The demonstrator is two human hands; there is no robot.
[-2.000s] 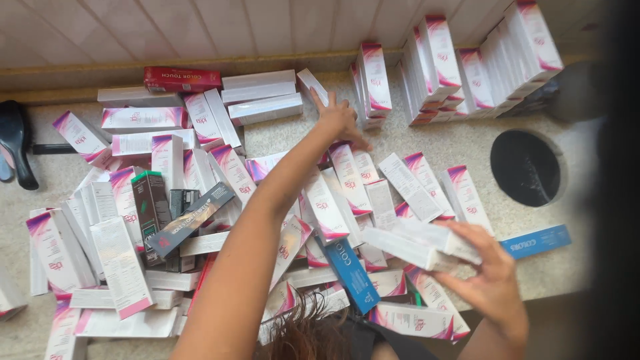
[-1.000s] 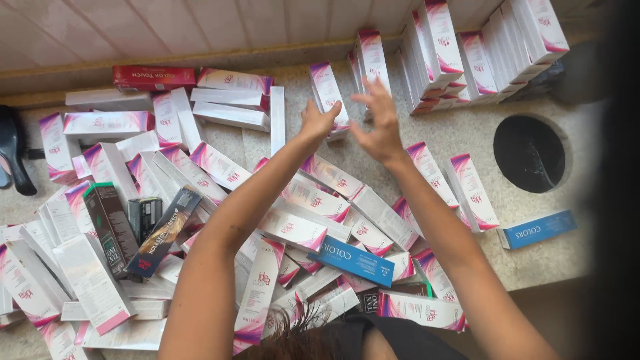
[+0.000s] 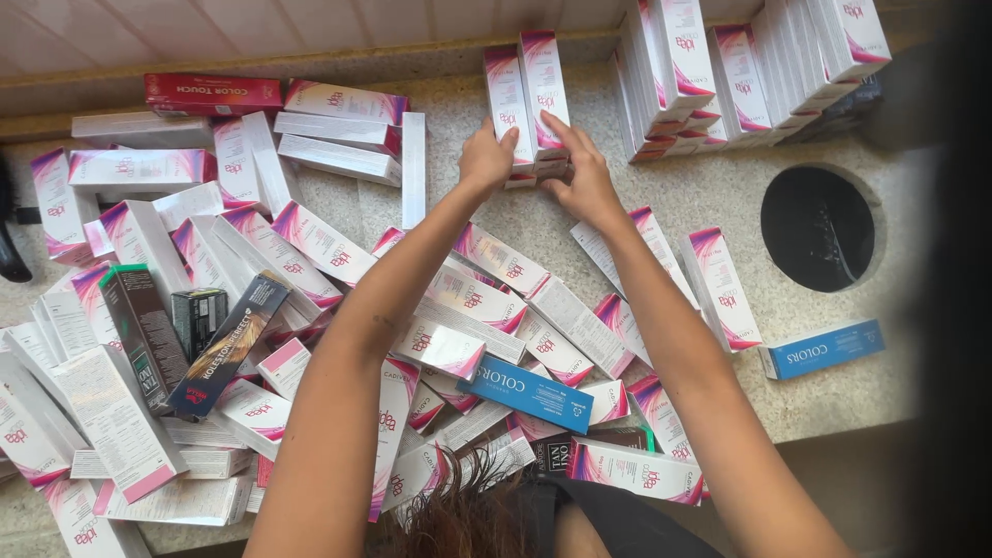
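At the wall end of the stone counter, my left hand (image 3: 490, 159) grips a white and pink hair-colour box (image 3: 509, 108), thumb on its face. My right hand (image 3: 583, 174) rests against the neighbouring box (image 3: 545, 93), fingers spread over its lower end and side. These two boxes lie side by side, touching, on top of other boxes whose ends show below. Close to my left wrist lies a narrow white box (image 3: 414, 170). Below my forearms spreads a loose heap of similar boxes (image 3: 473, 298), with a blue box (image 3: 527, 393) among them.
Taller stacks of boxes (image 3: 686, 54) stand at the back right. A round dark hole (image 3: 818, 229) is in the counter (image 3: 821, 403), with another blue box (image 3: 825, 349) below it. A red box (image 3: 213, 94) lies by the wall. A dark brush (image 3: 9, 248) is at the left edge.
My left hand's box has moved right, against the small stack. My right hand has come down from above onto that stack. Two seconds ago, my right hand held white boxes near the heap.
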